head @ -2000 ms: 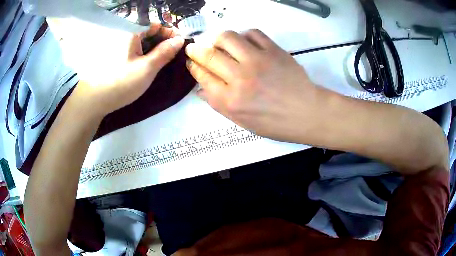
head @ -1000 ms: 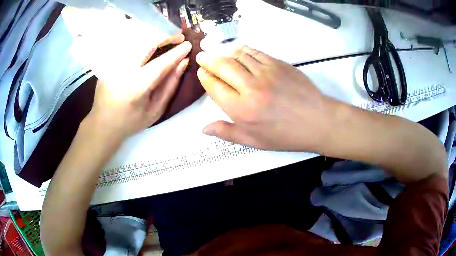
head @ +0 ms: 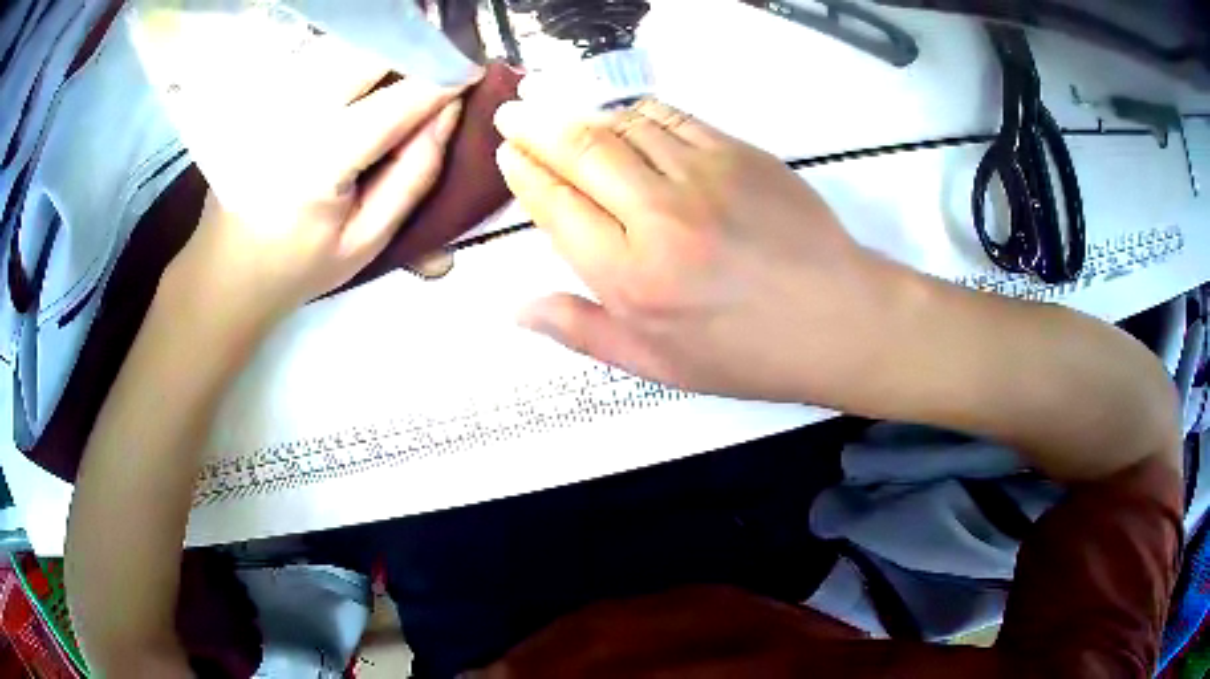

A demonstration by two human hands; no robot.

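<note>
A maroon panel (head: 469, 186) lies on the white table just in front of the needle area (head: 502, 29). My left hand (head: 332, 186) has thumb and fingertips pinched on the panel's edge near the presser foot, in strong glare. My right hand (head: 677, 239) lies to the right, fingertips on the panel's right edge, thumb apart on the table. The needle tip is too blurred to make out. Pale grey-blue cloth (head: 113, 159) with dark lines lies bunched at the left, joined to maroon cloth.
Black shears (head: 1032, 199) lie at the right. A slim dark slotted tool (head: 849, 29) is at the top. A black ribbed fitting (head: 591, 24) with a pale lower part (head: 618, 77) is right of the needle. Ruler marks run along the table's front edge. Grey-blue cloth (head: 929, 531) hangs below.
The maroon panel and pale cloth have moved up and left, away from me. My left hand has shifted left with them. My right thumb has spread away from its fingers.
</note>
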